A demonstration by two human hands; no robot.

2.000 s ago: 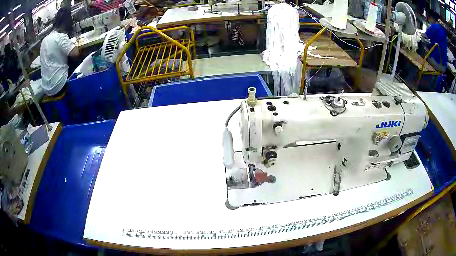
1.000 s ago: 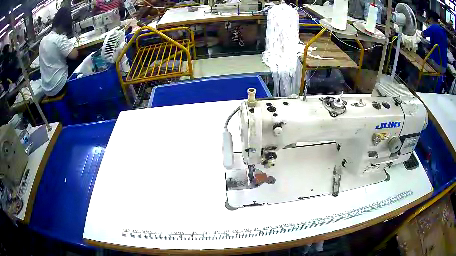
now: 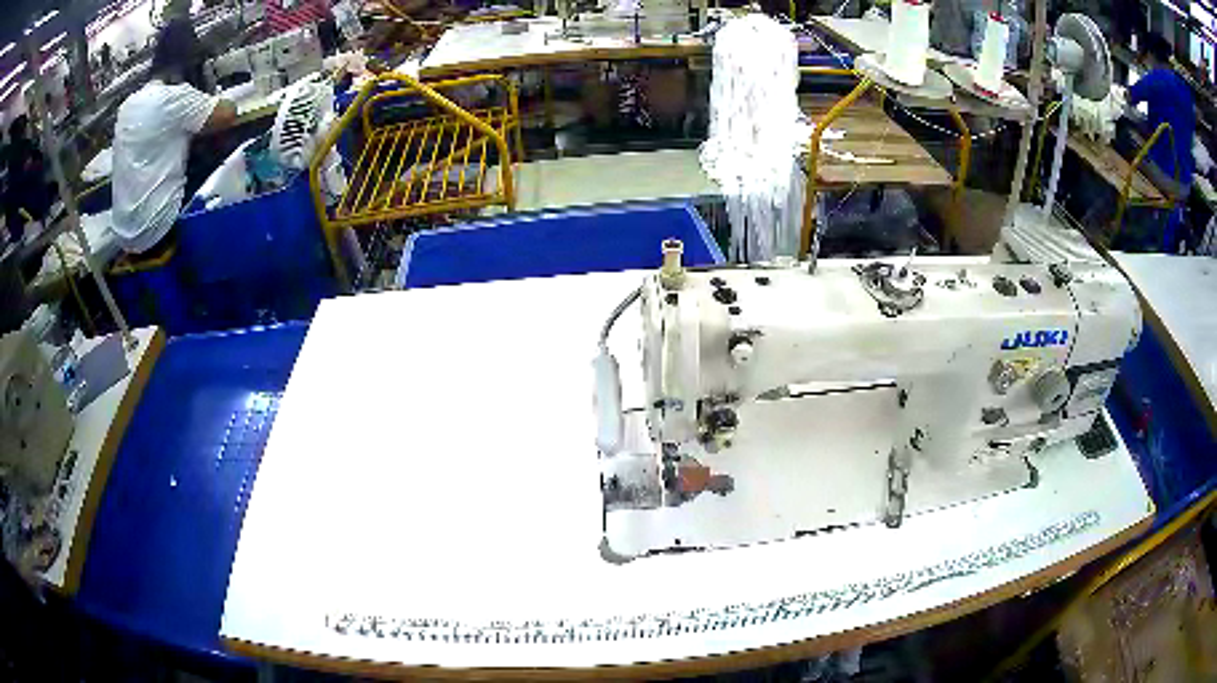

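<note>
Neither my left hand nor my right hand is in the picture. A large white sewing machine (image 3: pixel 828 320) with blue JUKI lettering stands on the right half of a white sewing table (image 3: pixel 427 467). Its needle and presser foot area (image 3: pixel 674 474) is at the left end, with a small reddish-orange part (image 3: pixel 703 479) beside it. A ruler marking (image 3: pixel 561 630) of dark ticks runs along the table's front edge. A handwheel area and small dark fittings show at the machine's right end and top.
A blue trough (image 3: pixel 187 467) lies left of the table, another (image 3: pixel 561 240) behind it. A yellow-railed trolley (image 3: pixel 421 167), hanging white cloth strips (image 3: pixel 755 127) and thread cones (image 3: pixel 908 47) stand behind. A cardboard-covered surface (image 3: pixel 1148 607) is at lower right. Two people (image 3: pixel 154 160) are in the background.
The person in white at the back left has shifted slightly, with an arm raised toward the machine there. The table and the sewing machine have not moved.
</note>
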